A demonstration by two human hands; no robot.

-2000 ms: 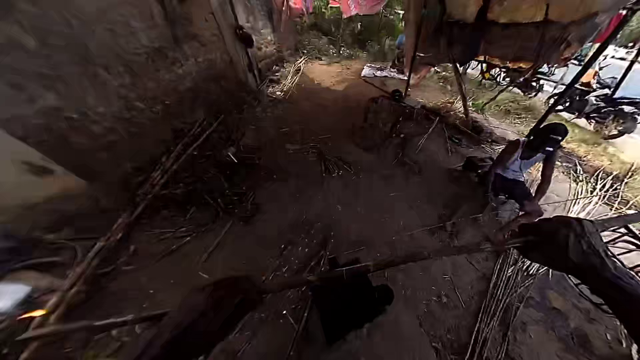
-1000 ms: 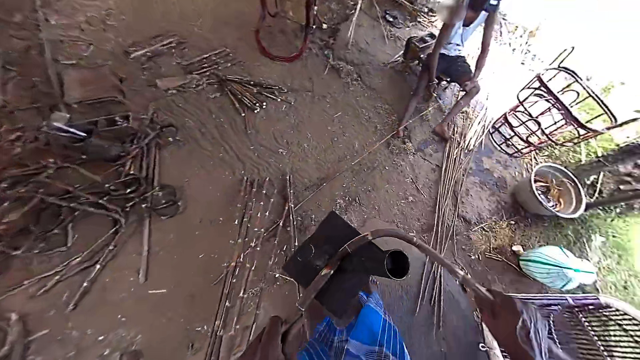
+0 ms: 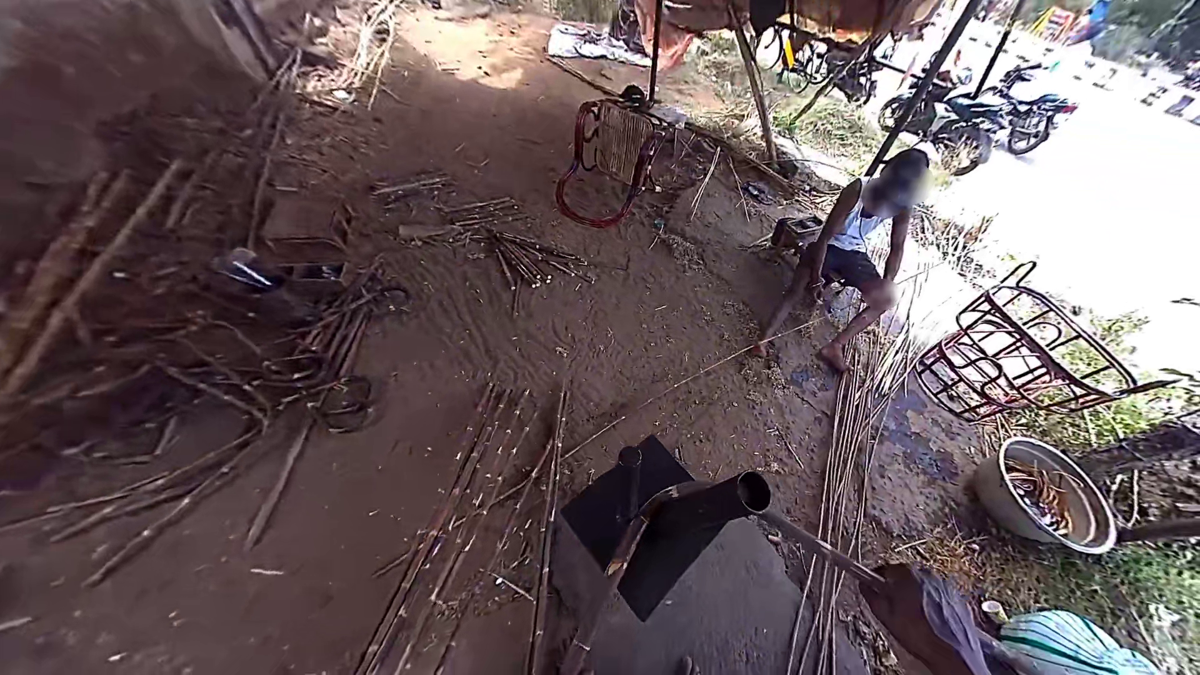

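Note:
A bent cane pole [image 3: 611, 568] runs up from the bottom edge to a black metal fixture and slopes down from it to the right. The fixture has a flat square plate [image 3: 586, 511], a short upright post [image 3: 630, 459] and a wide open tube [image 3: 717, 499]. The cane passes between post and tube; its exact contact is hard to tell. My right hand [image 3: 900, 600], with greyish cloth beside it, is closed round the cane's right part at lower right. My left hand is out of view below.
Long thin canes [image 3: 853, 441] lie right of the fixture, more canes [image 3: 469, 497] to its left. A seated person [image 3: 853, 244] handles a thin cane. Beyond the canes are a cane frame [image 3: 1022, 347], a tub [image 3: 989, 492] and a striped bundle [image 3: 1069, 647]. Bent sticks [image 3: 309, 347] lie at left.
The cane looked nearly straight two seconds ago, held across in both hands. It curved one second ago, and is now at the fixture. My left hand has left the view, which has shifted considerably.

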